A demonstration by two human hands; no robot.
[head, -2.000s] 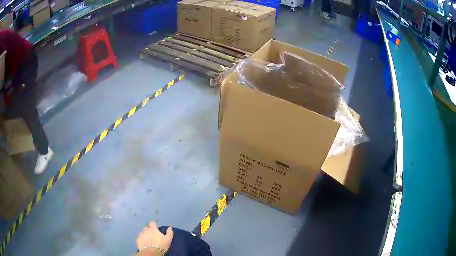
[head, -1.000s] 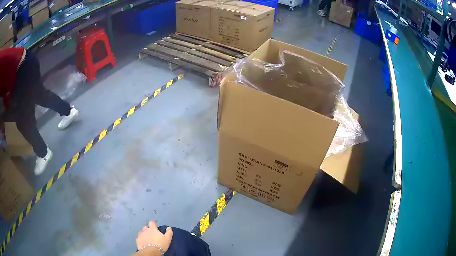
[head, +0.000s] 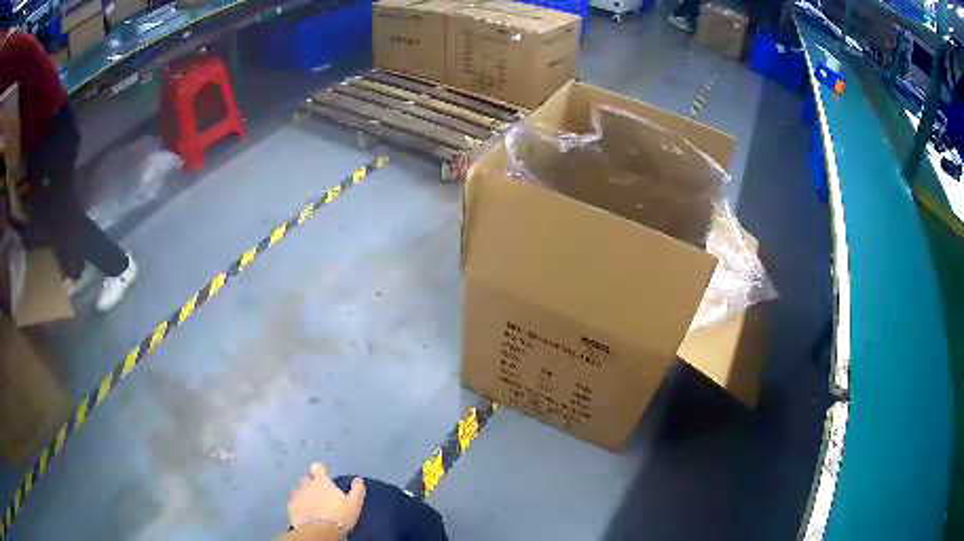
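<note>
A large brown shipping carton (head: 560, 306) stands on the floor just ahead, its top open. A clear plastic liner (head: 740, 280) lines it and hangs over its right rim. One flap (head: 729, 354) is folded outward at the lower right. Black print shows on the near side. My left hand (head: 326, 503), with a bracelet at the wrist, rests on my dark-clothed knee at the bottom edge. It holds nothing and does not touch the carton. My right hand is out of the picture.
A green line (head: 893, 349) with a white edge runs along the right. A wooden pallet (head: 407, 114) holds brown cartons (head: 511, 55) behind. A red stool (head: 201, 114), striped floor tape (head: 220, 283) and a person (head: 53, 159) beside cartons are at left.
The person at left has straightened up and moved their feet, after bending over a second ago. My left hand and the large carton have not visibly moved.
</note>
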